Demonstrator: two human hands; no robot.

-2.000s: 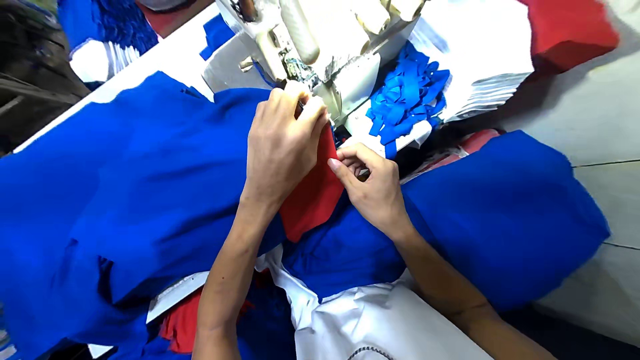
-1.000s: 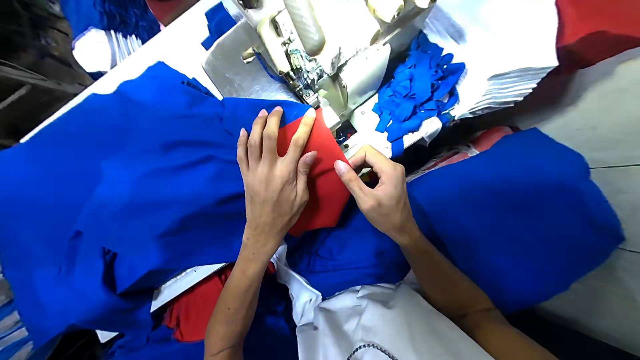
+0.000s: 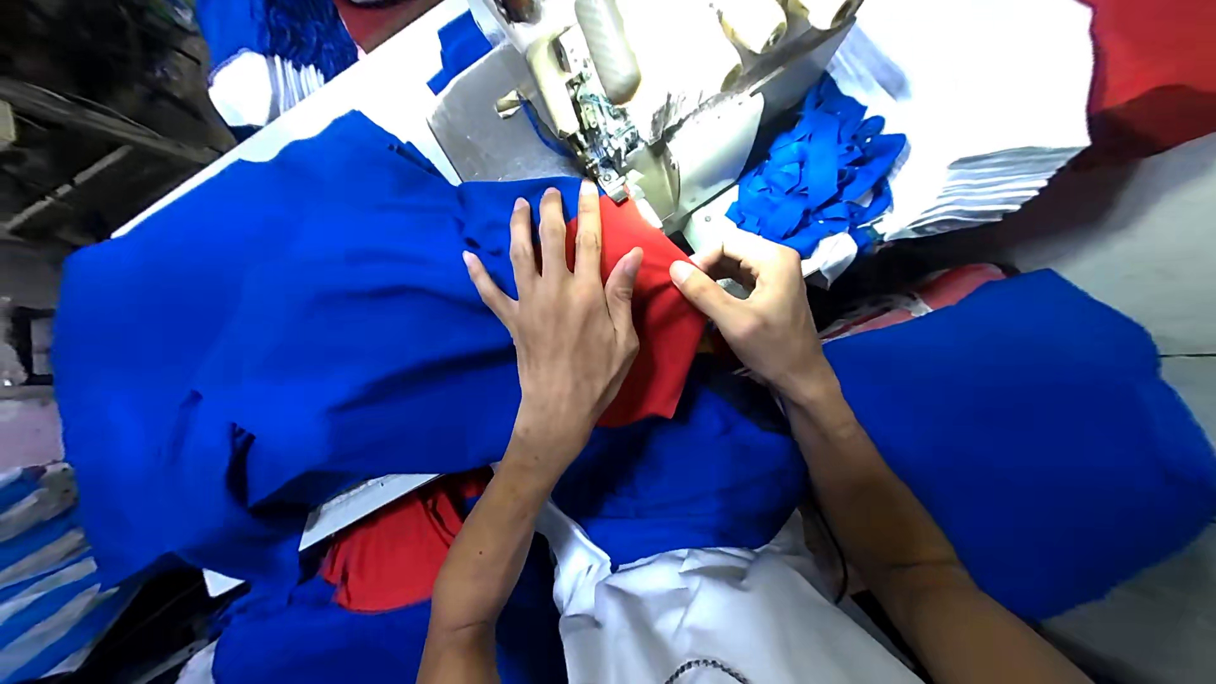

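My left hand (image 3: 572,313) lies palm down with fingers spread, over the seam area where a red fabric piece (image 3: 655,332) meets a large blue fabric (image 3: 313,304). My right hand (image 3: 760,309) pinches the red piece's right edge between thumb and forefinger. Just beyond my fingertips stands the presser foot (image 3: 622,185) of a sewing machine (image 3: 608,114), with the red fabric's upper end at it. Whether the needle is in the cloth cannot be told. The blue fabric spreads left over the white table and hangs off its near edge.
Blue fabric strips (image 3: 812,171) lie heaped right of the machine, beside a stack of white fabric pieces (image 3: 978,123). More blue fabric (image 3: 1026,437) lies at the right. Red cloth (image 3: 394,551) shows below the table edge. Another blue and white bundle (image 3: 275,66) is at the back left.
Two seconds ago my left hand was bunched near the presser foot; it has since opened flat on the fabric. More of the red piece shows between my hands. My right hand keeps its pinch.
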